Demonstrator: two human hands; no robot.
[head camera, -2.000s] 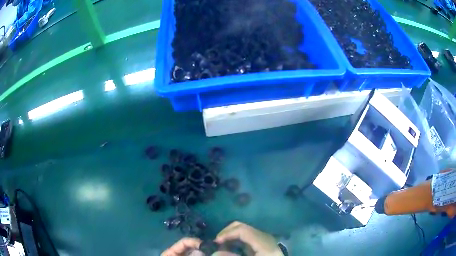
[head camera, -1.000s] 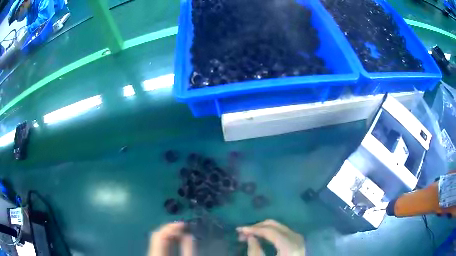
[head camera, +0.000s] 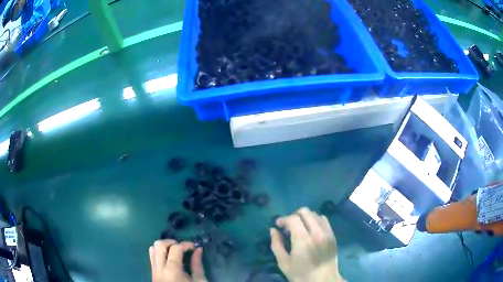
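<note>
A loose pile of black rings (head camera: 215, 193) lies on the green bench mat. My left hand (head camera: 176, 262) is at the bottom, just below the pile's left part, with its fingertips at a small dark piece by the pile's edge; its grip is unclear. My right hand (head camera: 306, 242) is to the right of the pile, thumb and fingers around a black ring (head camera: 282, 227). More dark pieces lie blurred between the hands.
Two blue bins (head camera: 287, 88) full of black parts stand behind, above a white block (head camera: 309, 125). At right are the screw feeder (head camera: 424, 151), orange screwdriver (head camera: 452, 218) and clear plastic bag (head camera: 485, 137). A control box (head camera: 30, 250) stands at left.
My hands were together at the bottom, then parted. My right hand has since moved up and right to a ring; my left hand has moved slightly. The camera view has shifted a little.
</note>
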